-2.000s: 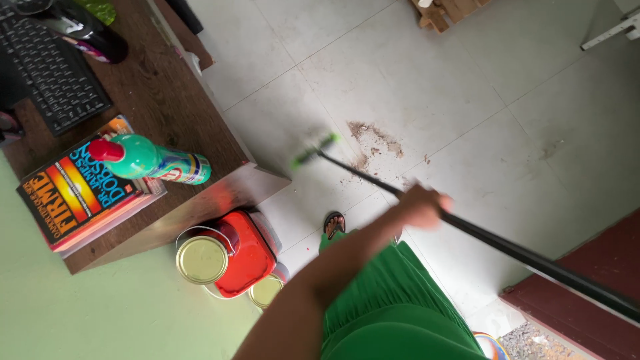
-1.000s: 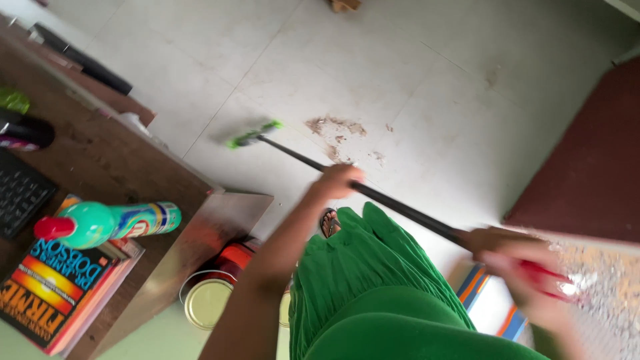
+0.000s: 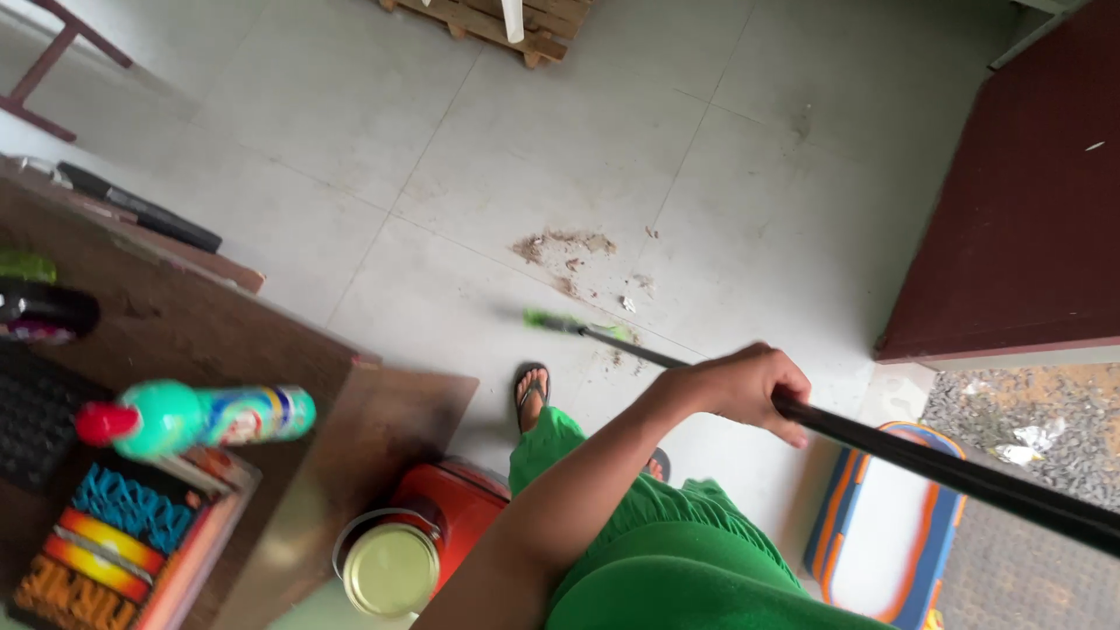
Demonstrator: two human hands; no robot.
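My left hand (image 3: 748,389) grips the black pole of a floor broom (image 3: 919,464), which slants from the lower right down to its head. The green-bristled broom head (image 3: 573,325) rests on the grey tiles, slightly blurred, just below a patch of brown dirt (image 3: 564,249). Small white scraps (image 3: 628,304) and crumbs lie close to the head. My right hand is outside the view, and the pole's upper end runs off the right edge.
A wooden desk (image 3: 219,306) at the left carries a green bottle (image 3: 210,418), books (image 3: 105,542) and a keyboard (image 3: 35,411). Beside it stand a red container (image 3: 472,499) and a lidded tin (image 3: 391,569). A wooden pallet (image 3: 481,22), dark red door (image 3: 1015,192) and blue-orange tub (image 3: 884,525) surround the floor.
The broom head has moved from the left side of the dirt to below it, nearer my feet. My right hand, seen on the pole a second ago, has left the view.
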